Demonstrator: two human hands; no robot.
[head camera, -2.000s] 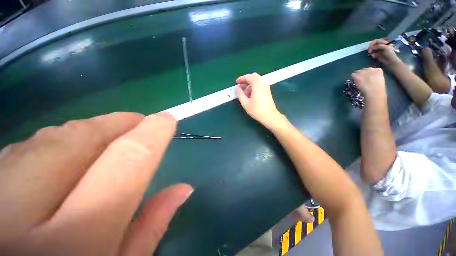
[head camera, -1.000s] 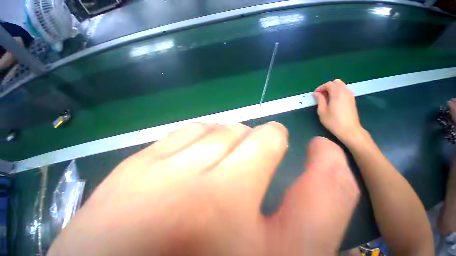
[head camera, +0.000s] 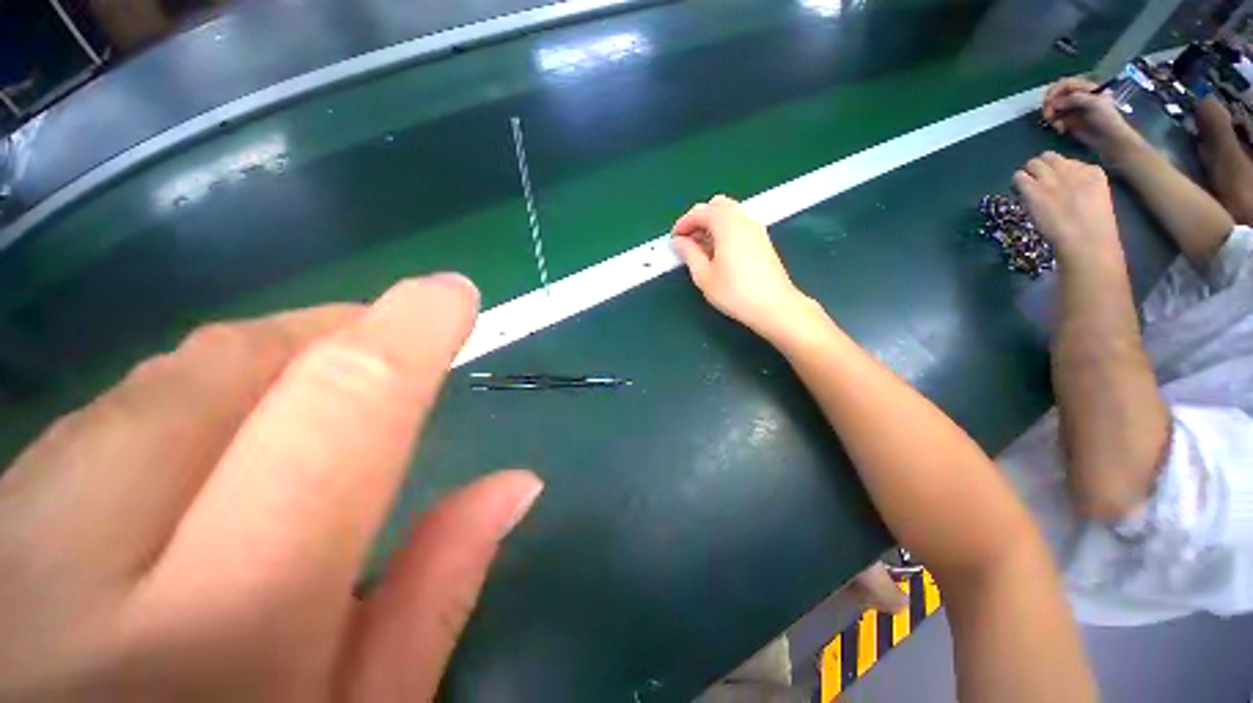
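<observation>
My left hand (head camera: 261, 467) is large and close to the camera at the lower left, thumb and fingers apart, nothing visible between them. My right hand (head camera: 738, 264) is at the white rail (head camera: 598, 284), fingertips and thumb close together at its surface; whether they hold something tiny cannot be seen. A thin pale strip (head camera: 529, 199) lies over the green belt, its near end at the rail, left of my right hand. Slim dark tweezers (head camera: 550, 382) lie on the dark-green bench top (head camera: 646, 508), between my hands and nearer me than the rail.
At the right, a neighbouring person's hand (head camera: 1069, 199) is beside a pile of small shiny components (head camera: 1014, 234). Another hand (head camera: 1086, 113) is farther back near dark parts (head camera: 1193, 85). Yellow-black striping (head camera: 879, 639) shows on the floor below the bench.
The view swung left, then back right. Since one second ago, my left hand has shifted left in the picture, uncovering the tweezers. My right hand stays at the rail near the strip.
</observation>
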